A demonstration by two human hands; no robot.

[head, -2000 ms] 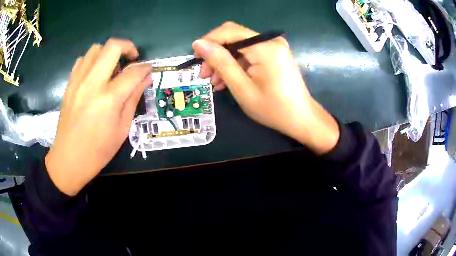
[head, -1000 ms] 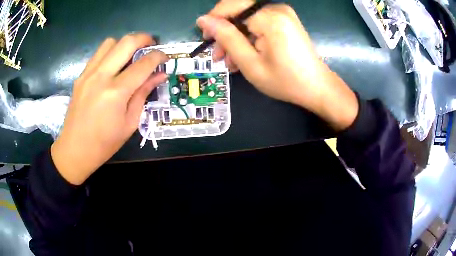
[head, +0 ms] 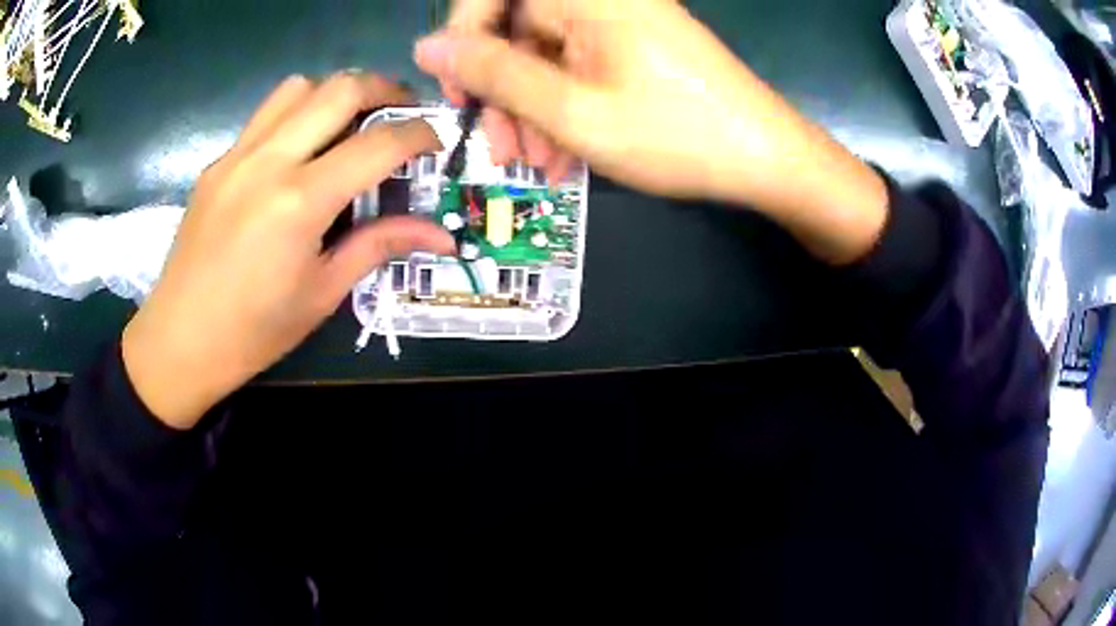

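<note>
The open white socket housing lies on the dark green bench with a green circuit board and a yellow block inside. A brass contact strip lies along its near side. Two short white wire ends stick out at the near left corner. My left hand is at the housing's left side, thumb on the board's left edge and fingers over the far left corner. My right hand holds a thin black pen-like tool, its tip near the board's far left corner. My right fingers cover the housing's far side.
Brass contact strips with white wires lie at the far left. Crumpled clear plastic lies left of my left hand. Another white housing with plastic film lies at the far right. The bench's front edge runs just below the housing.
The tool has moved from the far brass strip to the board's far left corner and stands steeper. My left thumb has moved onto the board's edge. The housing appears farther right in view.
</note>
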